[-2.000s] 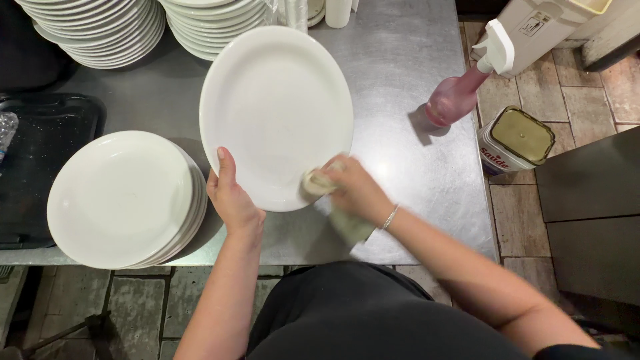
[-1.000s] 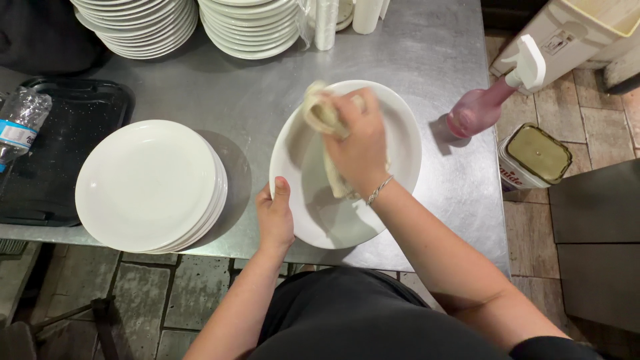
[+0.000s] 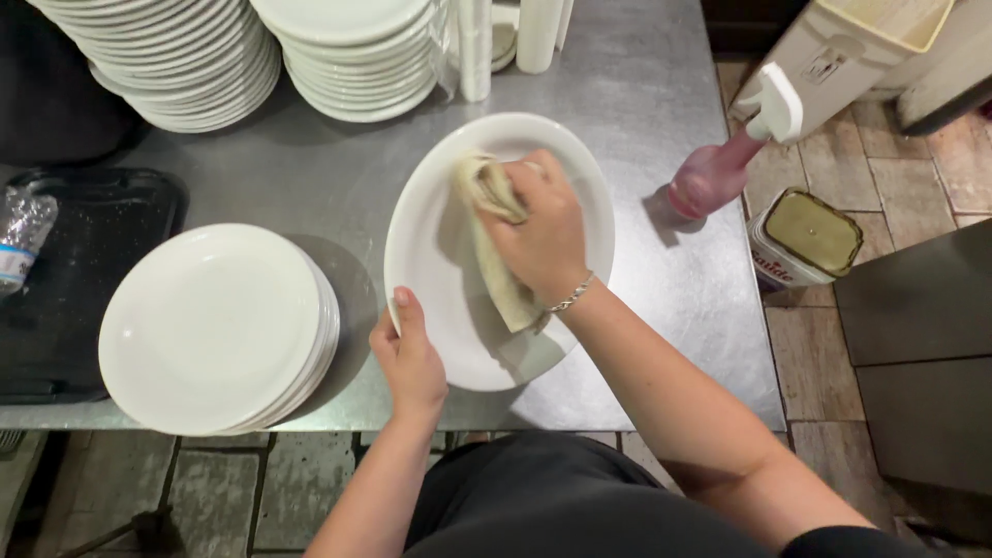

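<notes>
A white oval plate (image 3: 434, 248) lies above the steel table, tilted slightly if at all. My left hand (image 3: 411, 356) grips its lower left rim, thumb on top and fingers beneath. Bunched in my right hand (image 3: 542, 225) is a cream cloth (image 3: 500, 271), pressed on the upper middle of the plate, with a loose end trailing toward the plate's lower part. To the left stands a stack of white oval plates (image 3: 213, 325) near the table's front edge.
Two tall stacks of white plates (image 3: 186, 70) (image 3: 364, 70) stand at the back. A black tray (image 3: 93, 232) with a plastic bottle (image 3: 23, 232) is at left. A pink spray bottle (image 3: 709, 178) stands near the right edge of the steel table (image 3: 682, 349); a tin (image 3: 810, 232) is beyond it.
Two seconds ago the plate was held up with the cloth at its lower right rim. The cloth and my right hand are now on its upper inner surface, while my left hand still grips the rim.
</notes>
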